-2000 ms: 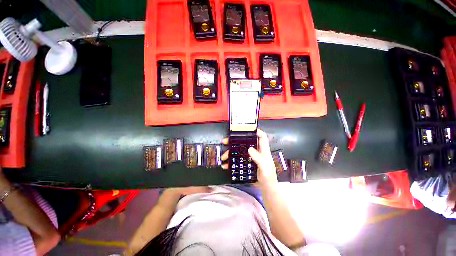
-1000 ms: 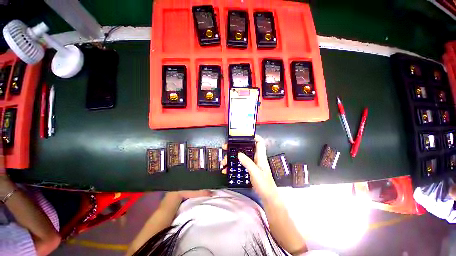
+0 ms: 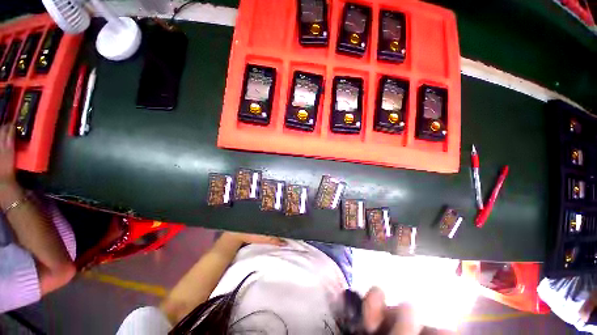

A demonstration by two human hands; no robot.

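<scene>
My right hand (image 3: 383, 314) is blurred below the bench edge at the lower right. It holds a dark blurred thing that looks like the flip phone (image 3: 350, 311); whether it is closed cannot be told. My left hand (image 3: 263, 239) is at the bench's near edge, mostly hidden, and its grip does not show. A red tray (image 3: 340, 145) holds closed black phones (image 3: 347, 105), three in the back row and several in the front row. Several batteries (image 3: 247, 184) lie in an uneven row near the bench edge, one farther right (image 3: 450, 222).
A red pen (image 3: 492, 196) and a ballpoint (image 3: 477, 178) lie right of the tray. A black tray of phones (image 3: 555, 190) is at far right. At left are a white fan (image 3: 118, 39), a black slab (image 3: 160, 75), two pens (image 3: 83, 101) and another red tray (image 3: 42, 141) beside a neighbour's arm (image 3: 26, 222).
My right hand has moved from above the bench down to the lower right with the phone, which no longer shows open with its lit screen. The view has turned and shifted.
</scene>
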